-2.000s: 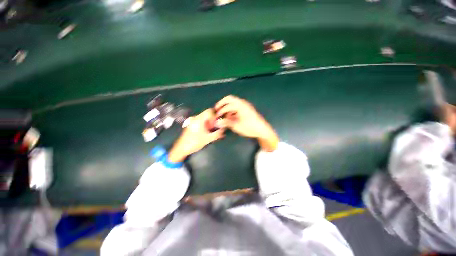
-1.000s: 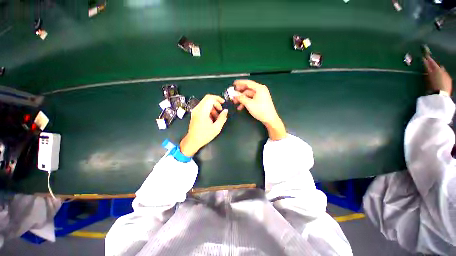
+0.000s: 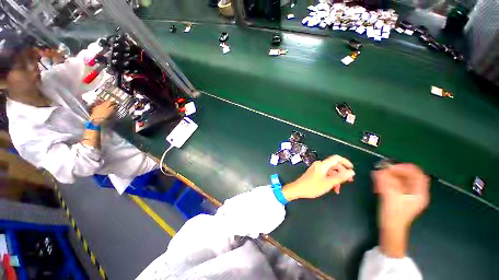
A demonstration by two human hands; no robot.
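Note:
A loose pile of black square units with white tabs [image 3: 298,148] lies on the dark green bench beside my left hand. My left hand [image 3: 323,178], with a blue strap on its wrist, is held above the bench with curled fingers apart and nothing seen in it. My right hand [image 3: 403,188] is blurred, near the pale line at the belt. A small dark unit [image 3: 386,163] shows at its fingertips; whether the fingers hold it is unclear.
Single units lie on the green belt [image 3: 273,82], one [image 3: 370,139] near the pale line. A big heap of white-tabbed pieces [image 3: 350,19] lies beyond. A white box [image 3: 181,132] with a cord is at left. A person [image 3: 60,115] works at a black fixture farther left.
The view has swung to the left, showing the neighbouring person and the far heap. My hands have moved apart; my right hand has moved away towards the belt line with the unit no longer between both hands.

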